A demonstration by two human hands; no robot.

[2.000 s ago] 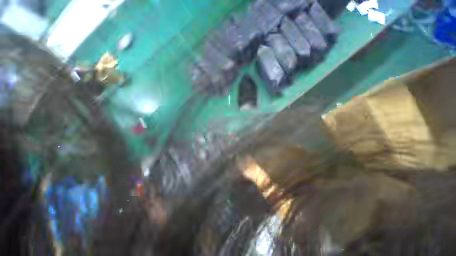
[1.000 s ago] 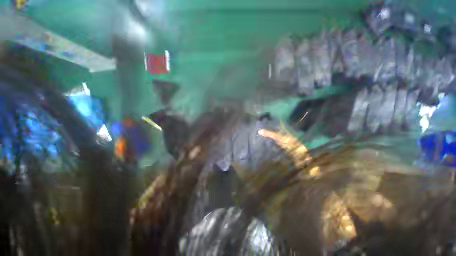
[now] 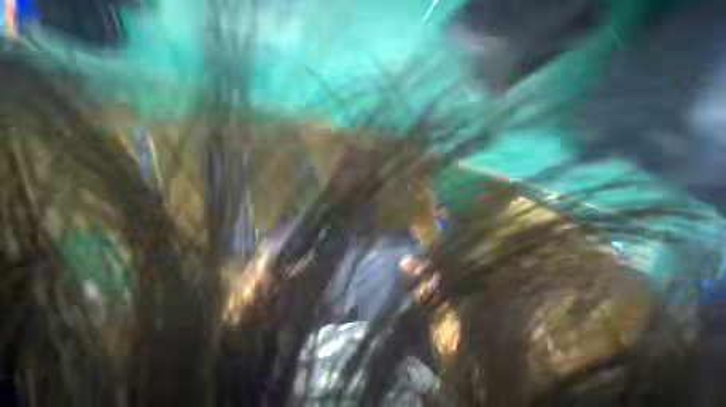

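Observation:
A row of grey bagged units point(image 3: 368, 272) is at the lower centre, blurred and partly behind hair. My left hand point(image 3: 250, 284) is at its left side, mostly hidden by hair. My right hand point(image 3: 430, 298) is at its right side, with fingertips against the units. The units appear held between both hands; the left hand's contact is hidden. An open brown carton point(image 3: 279, 179) is just beyond the hands. A pale shiny surface point(image 3: 338, 350) lies below the units.
The green mat point(image 3: 318, 71) spans the top. Blurred dark grey items point(image 3: 677, 111) lie at the upper right. Another brown carton point(image 3: 585, 294) is at the right. A small orange-and-blue item point(image 3: 17, 17) is at the upper left corner. Dark hair crosses the view.
The view has shifted, and brown carton now shows beyond my hands where green mat was. The grey units remain between my hands. The rows on the mat are now blurred at the upper right.

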